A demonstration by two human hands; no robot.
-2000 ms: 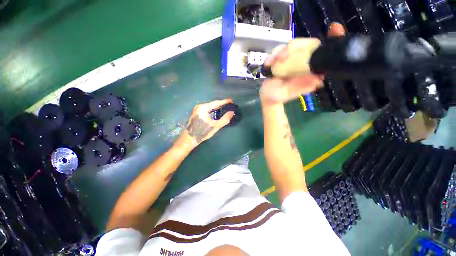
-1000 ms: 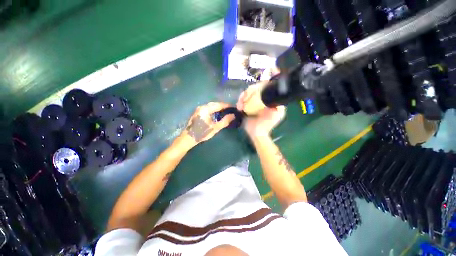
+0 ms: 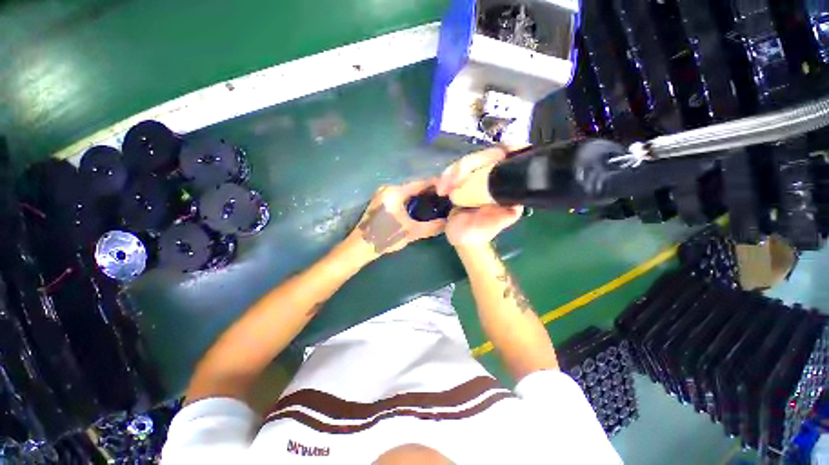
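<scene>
My left hand [image 3: 393, 218] holds a round black motor-like unit [image 3: 425, 205] above the green bench. My right hand [image 3: 479, 211] grips the electric screwdriver [image 3: 554, 174] by its tan front. The screwdriver lies nearly level in the view, its nose close against the unit. The driver bit and any screw at it are hidden by the fingers. The white and blue screw feeder [image 3: 509, 68] stands just beyond my right hand, with silvery screws in its top tray.
Several black round units [image 3: 145, 195] and one unit with a silver face [image 3: 121, 255] are grouped at the left. Stacks of black trays [image 3: 73, 336] stand at left and more trays [image 3: 718, 336] at right. A white strip [image 3: 273, 77] crosses the bench. A coiled cable [image 3: 736, 132] runs right from the screwdriver.
My right hand has brought the screwdriver from the feeder opening down to the unit in my left hand. The feeder now appears further right as the view shifted. My left hand still holds the unit.
</scene>
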